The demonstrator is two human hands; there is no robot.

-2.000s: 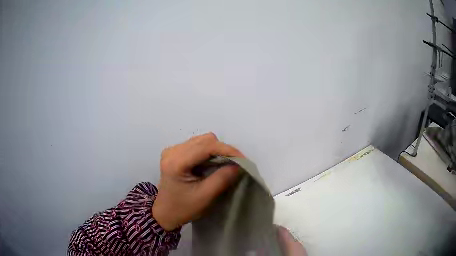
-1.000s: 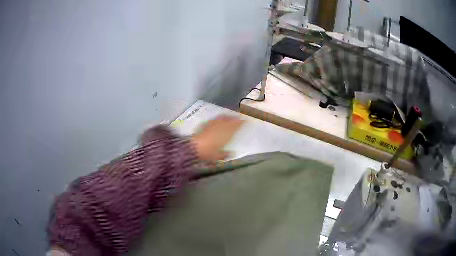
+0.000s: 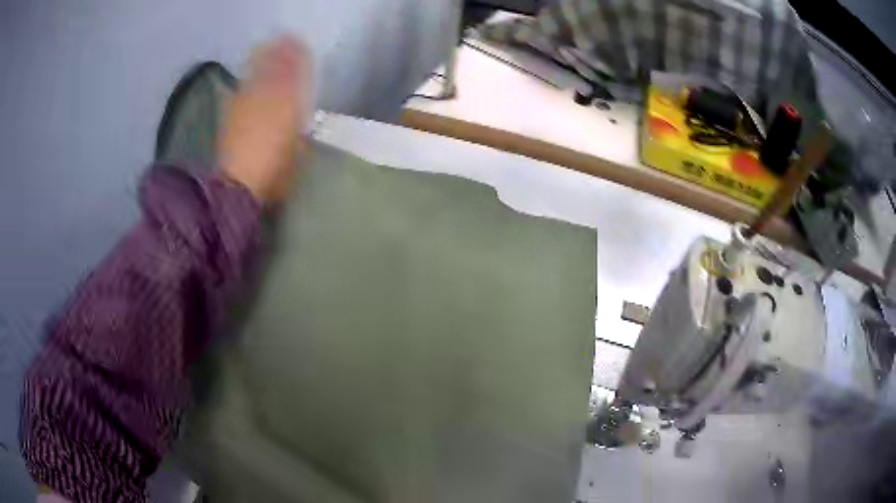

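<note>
A large sage-green fabric panel [image 3: 422, 295] lies spread on the white table, its right edge just left of the needle area [image 3: 624, 427]. Its upper edge is curved and notched, and more green cloth shows beyond my left hand. My left hand [image 3: 263, 123] is blurred, at the panel's upper left corner, touching or holding the cloth; its fingers' grip cannot be told. My right hand is not in view. The cream-white sewing machine head [image 3: 678, 314] stands at the right.
A yellow box [image 3: 698, 157] with a black cable and a dark red-topped object sits on the table behind [image 3: 550, 123], near checked cloth [image 3: 678, 39]. A brown stick [image 3: 791, 187] rises from the machine. A pale wall is at the left. Blurred grey material shows at the lower right.
The view has swung right and down to the machine. The green panel, earlier bunched in my left hand, is now spread flat. My left hand has moved to the upper left.
</note>
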